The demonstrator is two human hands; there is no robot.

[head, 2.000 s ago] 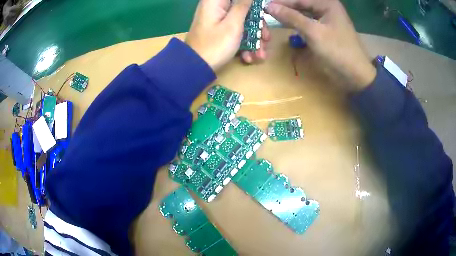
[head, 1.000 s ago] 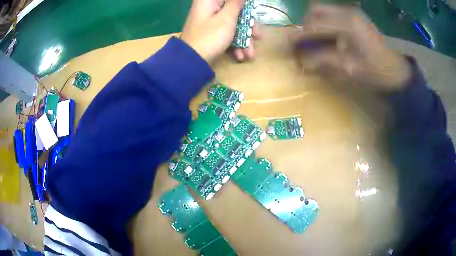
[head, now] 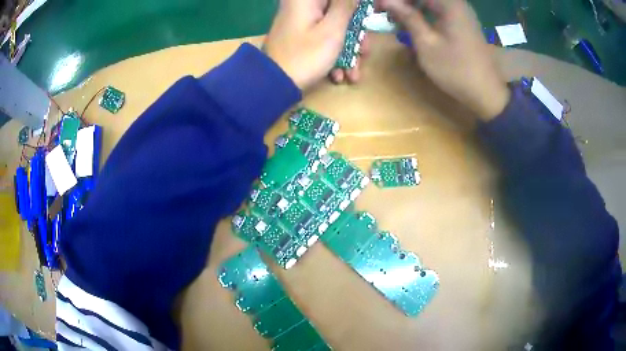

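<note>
My left hand holds a green PCB panel upright at the top centre, its row of silvery connectors facing right. My right hand is just right of the panel, its fingertips near the panel's upper end. A blue battery shows partly under my right fingers; whether its lead touches the panel is hidden and blurred. A pile of populated PCB panels lies on the brown sheet in front of me.
Plainer board strips lie below the pile, a single PCB right of it. Blue batteries with boards are heaped at left beside a grey-white plate. Batteries with white pads lie at right, another blue battery beyond.
My right hand, out to the right and blurred one second ago, is back beside the panel. A battery with a white pad now shows behind it. My left hand still holds the panel.
</note>
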